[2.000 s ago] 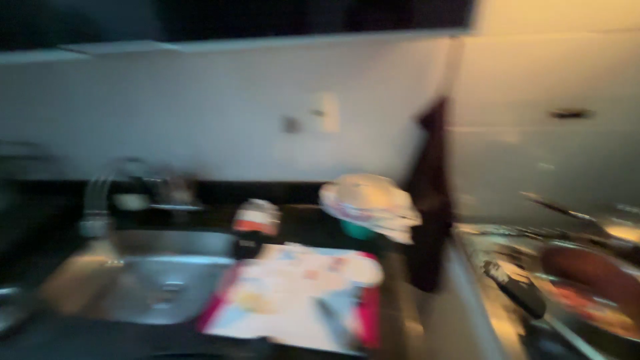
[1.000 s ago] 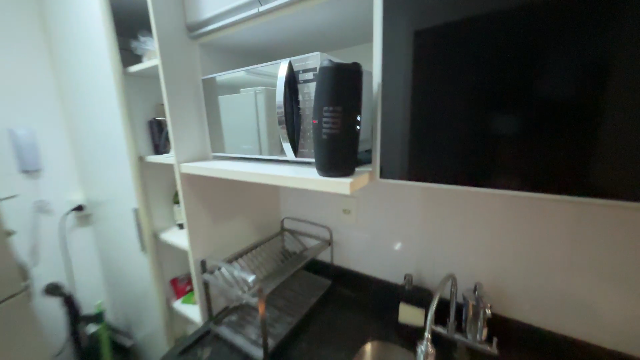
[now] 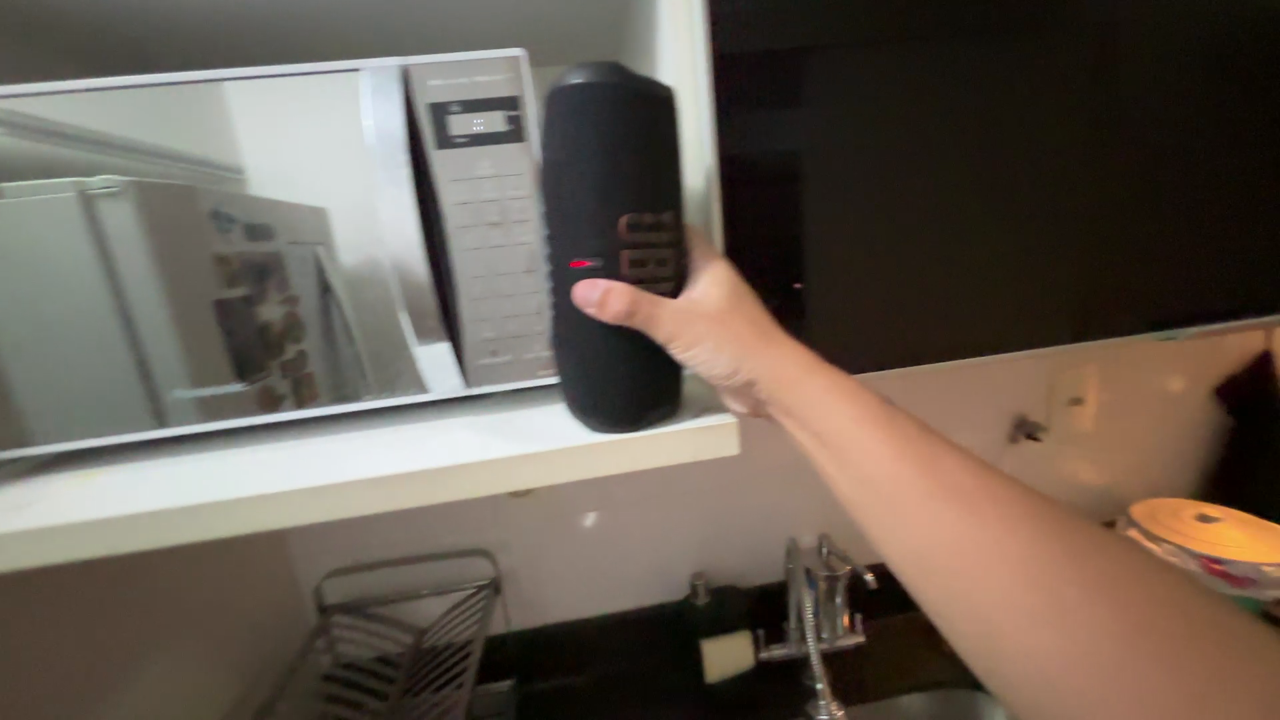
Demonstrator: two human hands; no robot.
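A black JBL cylindrical speaker (image 3: 615, 180) stands upright near the right end of a white shelf (image 3: 400, 465), in front of the right side of a microwave oven (image 3: 490, 240). A small red light glows on its front. My right hand (image 3: 695, 320) is wrapped around the speaker's right side, the thumb across its front and the other fingers hidden behind it. The speaker's base looks to be at the shelf surface. My left hand is out of view.
A dark cabinet panel (image 3: 990, 170) borders the shelf on the right. Below are a metal dish rack (image 3: 410, 620), a soap dispenser (image 3: 725, 640), a chrome faucet (image 3: 825, 610) and a sink rim (image 3: 930, 705). A round lidded container (image 3: 1205, 535) sits at the far right.
My right hand has come into view and taken hold of the speaker, which stood untouched on the shelf a second ago. The view has swung from the counter up to the shelf and moved closer.
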